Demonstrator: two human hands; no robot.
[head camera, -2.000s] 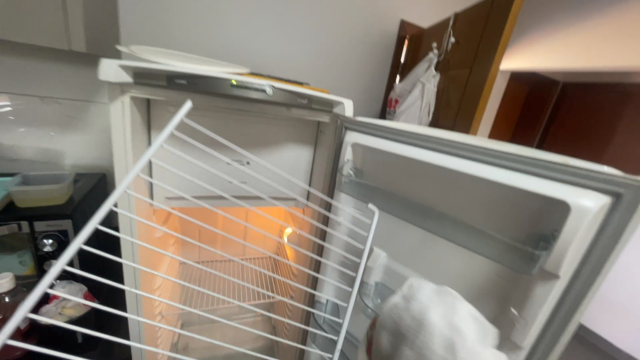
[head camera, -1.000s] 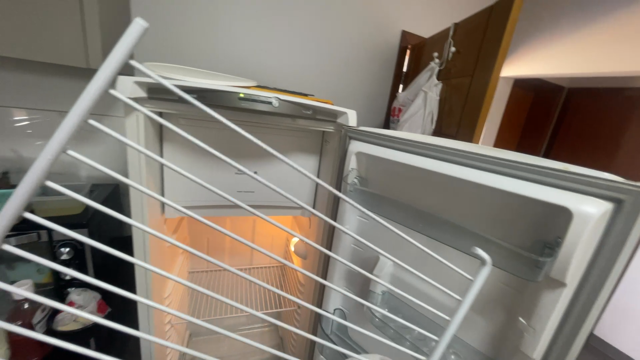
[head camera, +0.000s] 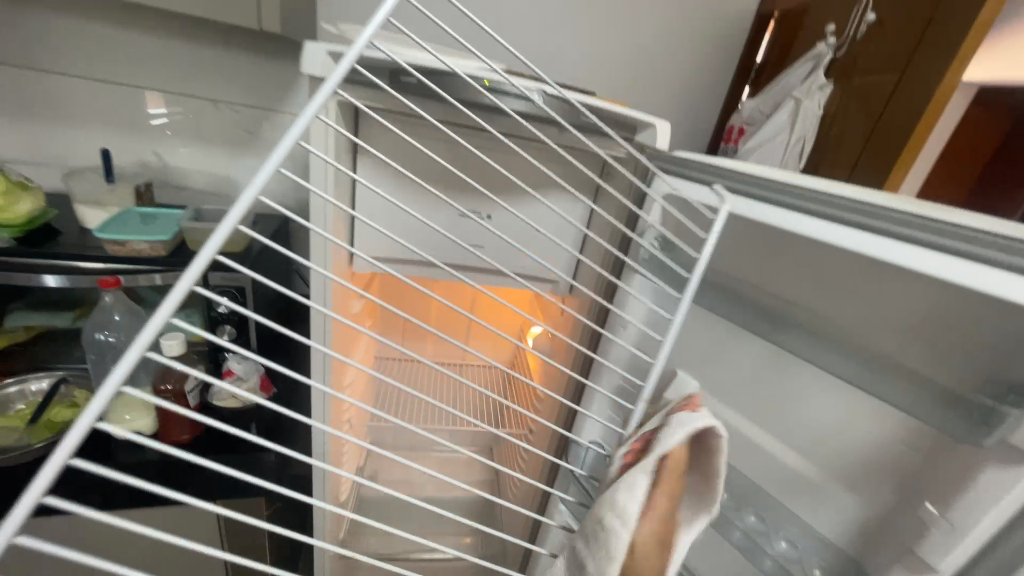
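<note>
A white wire refrigerator shelf (head camera: 480, 336) is held up at a slant across the view, in front of an open refrigerator (head camera: 320, 320). My right hand (head camera: 660, 504) is at the rack's right side rail, wrapped partly in a white cloth (head camera: 708, 456) with a reddish pattern; the cloth hides most of the fingers and touches the rail. My left hand is out of view. Inside the lit refrigerator, another wire shelf (head camera: 448, 392) sits low, below the closed freezer compartment door (head camera: 472, 208).
The refrigerator door (head camera: 840, 336) stands open at the right, with door bins. On the left are a black counter with a teal-lidded container (head camera: 138, 224), a plastic bottle with a red cap (head camera: 112, 336), a sauce bottle (head camera: 178, 392) and a metal bowl (head camera: 40, 416). A white bag (head camera: 784, 112) hangs behind.
The wire rack has shifted and tilted in front of the refrigerator. The hand with the cloth has come up along its right rail. The view has turned somewhat to the left.
</note>
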